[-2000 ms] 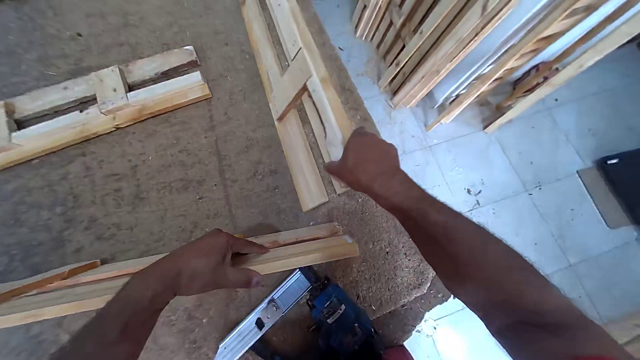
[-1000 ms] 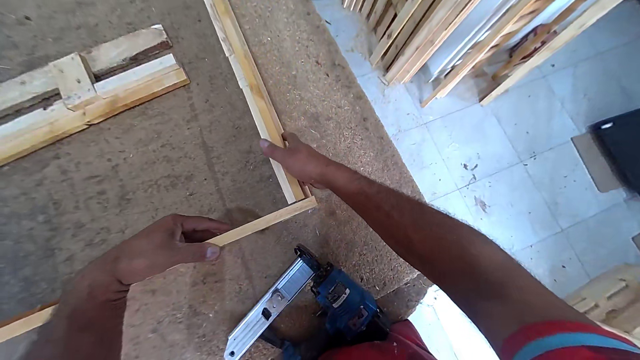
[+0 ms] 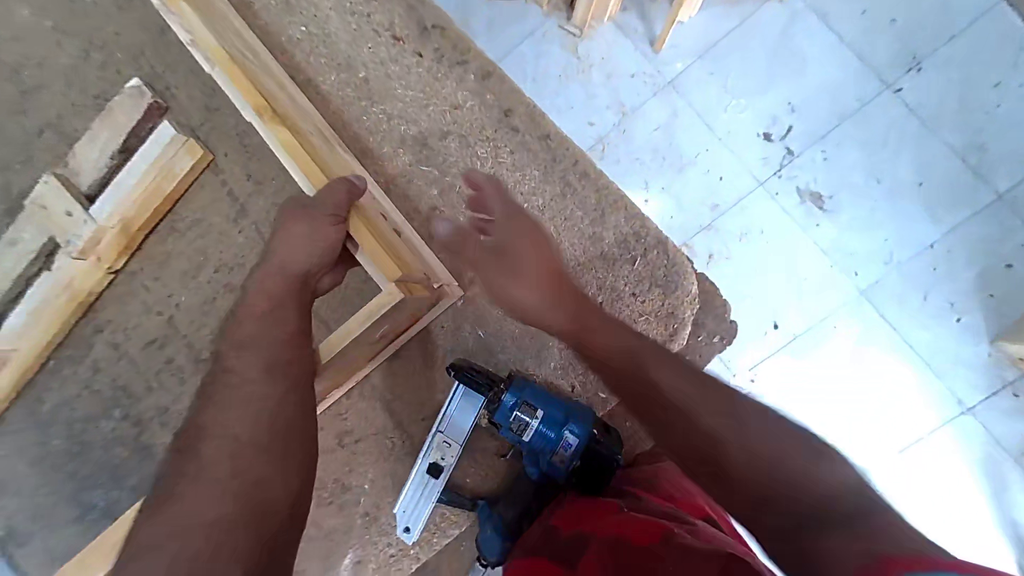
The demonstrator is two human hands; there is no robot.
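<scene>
Two long wooden pieces meet at a corner on the worktable. My left hand [image 3: 316, 232] grips the long wooden piece [image 3: 272, 104] that runs to the upper left, its thumb on top and its fingers under the inner edge. From the corner the second wooden piece [image 3: 376, 340] runs down and left, and passes behind my left forearm. My right hand [image 3: 512, 248], somewhat blurred, is raised just right of the corner with its fingers apart, holding nothing. A blue power tool with a metal fence or base [image 3: 544, 432] lies below the corner, close to my body.
Another assembly of wooden strips [image 3: 104, 224] lies at the left on the particleboard worktable [image 3: 480, 104]. The table's edge runs diagonally down to the right, with a broken corner. Beyond it is the tiled floor [image 3: 800, 224], with ends of wooden slats [image 3: 592, 12] at the top.
My left hand has moved from the lower piece to the long piece. My right hand has let go of the long piece and now is in the air. The view has shifted.
</scene>
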